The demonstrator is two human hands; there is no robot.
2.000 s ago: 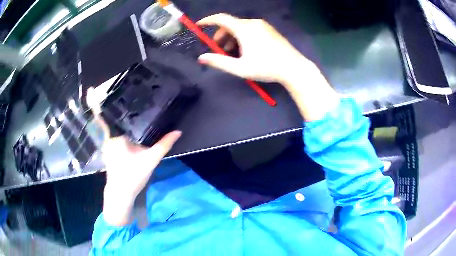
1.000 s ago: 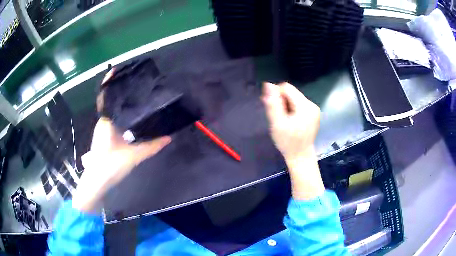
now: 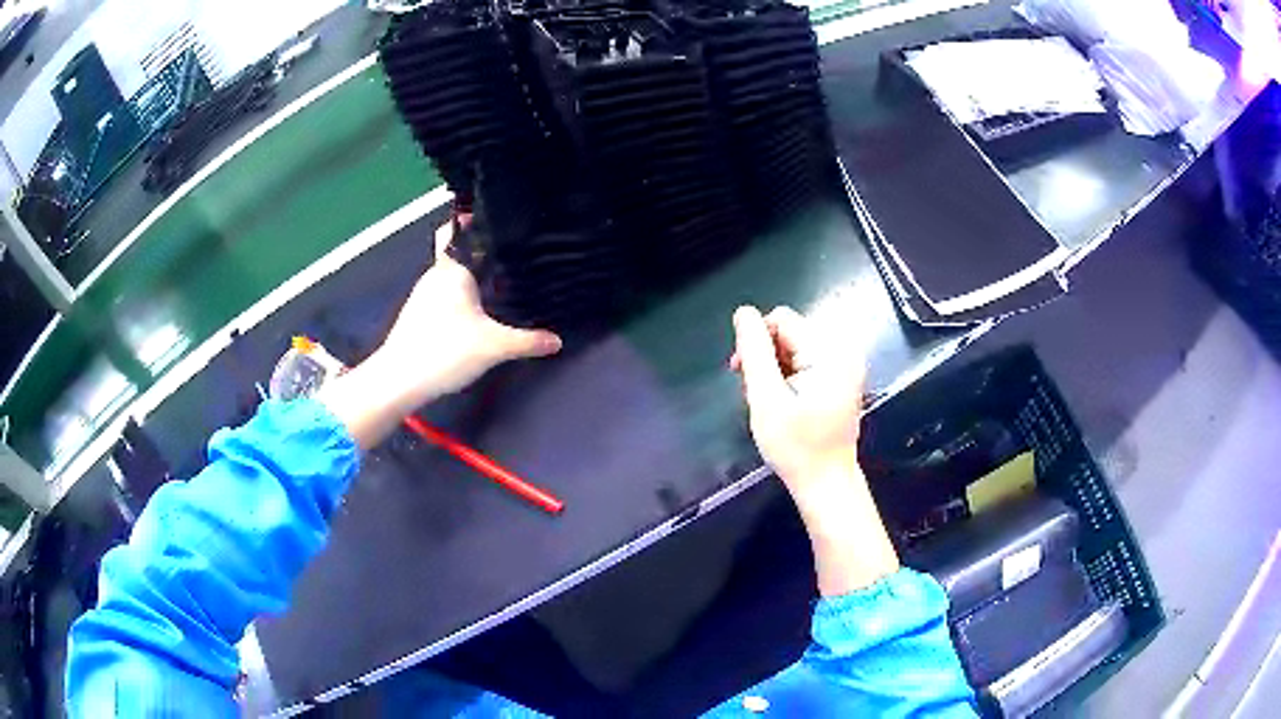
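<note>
Tall black ribbed stacks of plastic housings (image 3: 639, 169) stand at the back centre. My left hand (image 3: 450, 330) is around the near left stack, with its fingers at the left side and its thumb across the front; the fingertips are partly hidden. My right hand (image 3: 804, 393) is curled shut over the bench to the right, with nothing visible in it. The brush (image 3: 485, 466) lies on the black mat (image 3: 422, 562), its red handle partly behind my left forearm. Its yellow-orange bristles show by the grease cup (image 3: 299, 374).
A black flat tray with a pale edge (image 3: 948, 211) lies at the right. White papers (image 3: 1004, 77) and pale bags (image 3: 1138, 63) are behind it. A perforated crate (image 3: 1089, 478) with a yellow block (image 3: 1000, 483) is below the bench's right edge.
My left hand has moved with the dark housings from the left mat to the tall stacks. My right hand has let go of the brush, which now lies on the mat. The view has turned right.
</note>
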